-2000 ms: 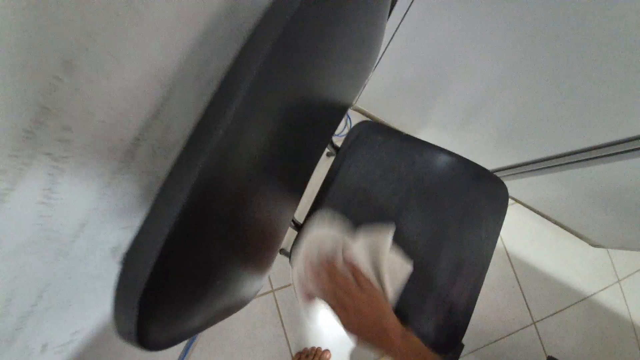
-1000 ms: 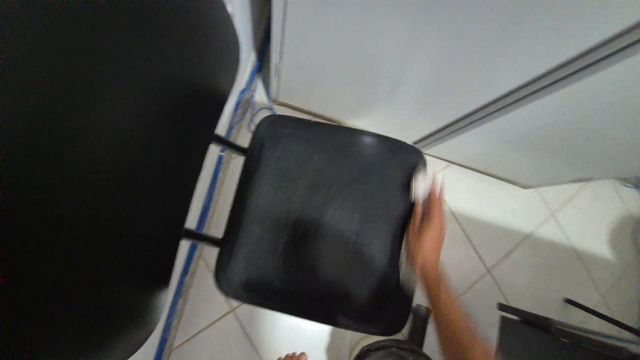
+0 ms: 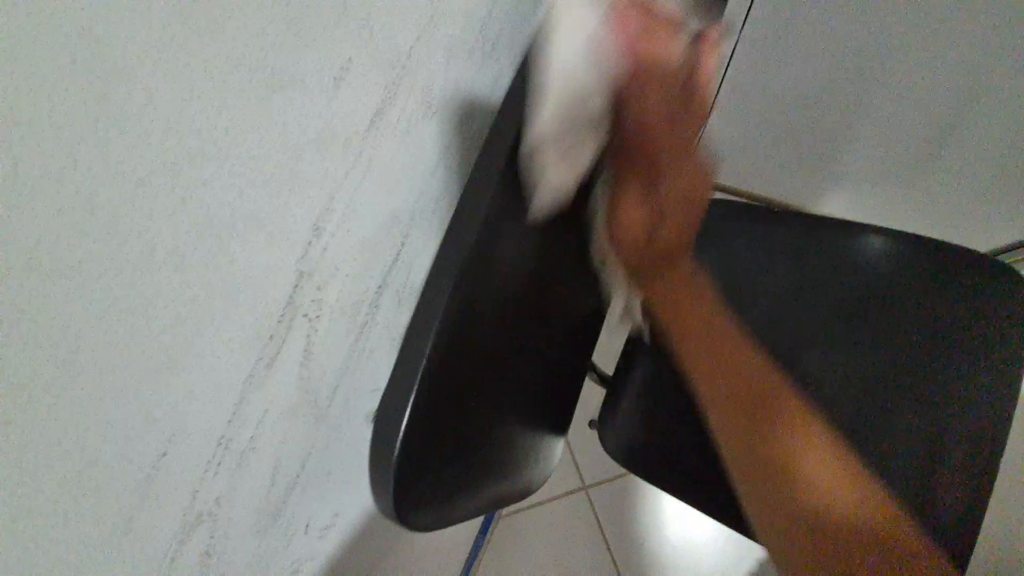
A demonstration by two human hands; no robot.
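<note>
My right hand [image 3: 660, 152], blurred, holds a white cloth [image 3: 566, 104] against the upper part of a chair's black backrest [image 3: 496, 360]. Part of the cloth hangs down below the palm toward the gap between backrest and seat. My forearm crosses over the black chair seat [image 3: 872, 344] from the lower right and hides some of it. Hand and cloth cover the top end of the backrest. My left hand is out of view.
Beside the backrest, at left, stands a light wall [image 3: 200, 200] with dark scuff marks. A pale flat panel [image 3: 872, 96] rises behind the seat. Below are light floor tiles [image 3: 544, 528] and a blue strip [image 3: 480, 544] near the wall.
My right hand has moved with the cloth from the seat's far edge, where it was one second ago, to the backrest. The view has swung toward the wall.
</note>
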